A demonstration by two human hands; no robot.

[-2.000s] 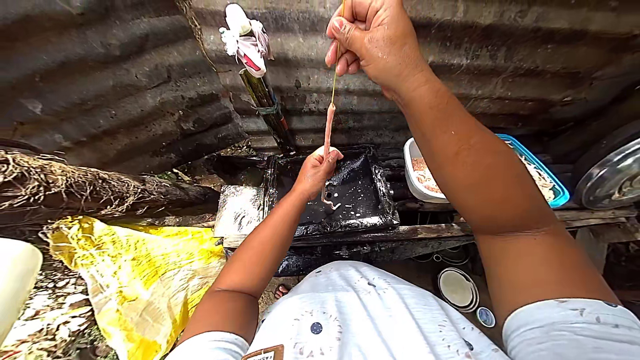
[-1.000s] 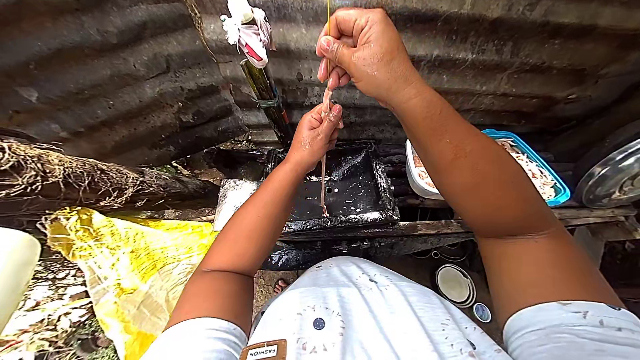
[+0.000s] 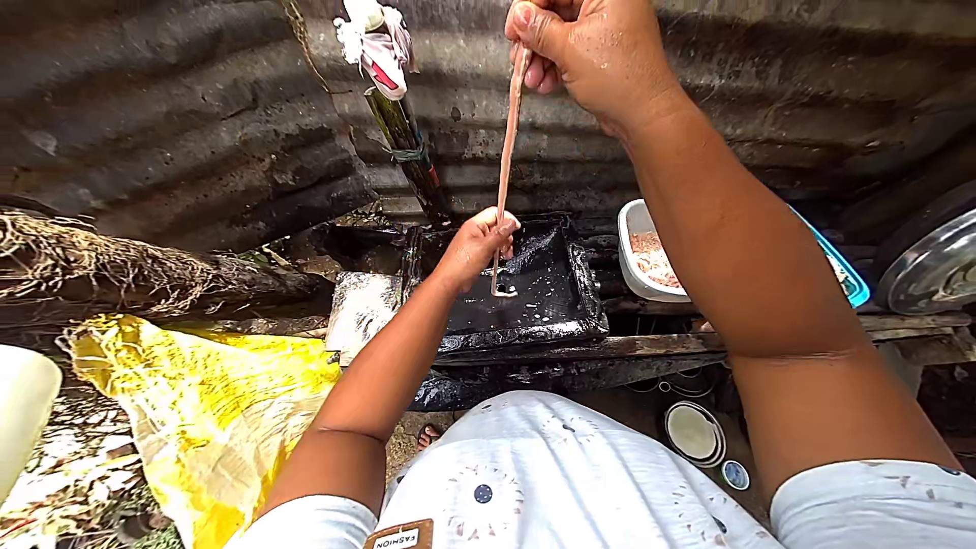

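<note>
A long, thin, pale pink strip, perhaps animal intestine (image 3: 509, 145), hangs stretched between my two hands. At the top of the view my right hand (image 3: 583, 53) pinches its upper end between thumb and fingers. Lower down, my left hand (image 3: 482, 248) closes around the strip. Its loose end dangles below that hand, curling above a wet black basin (image 3: 526, 309). Whether the curled tip touches the basin cannot be told. Part of the left hand's grip is hidden by its own fingers.
A white tub (image 3: 648, 286) with pinkish pieces and a blue-rimmed container (image 3: 860, 290) stand on the right, by a round metal lid or pan (image 3: 934, 263). A yellow sack (image 3: 229, 381) lies left. Corrugated metal sheets (image 3: 252, 114) enclose the back; a post (image 3: 404, 145) holds cloth.
One second ago my hands were close together near the top; my left hand has since moved down, and a long stretch of the strip now shows between them.
</note>
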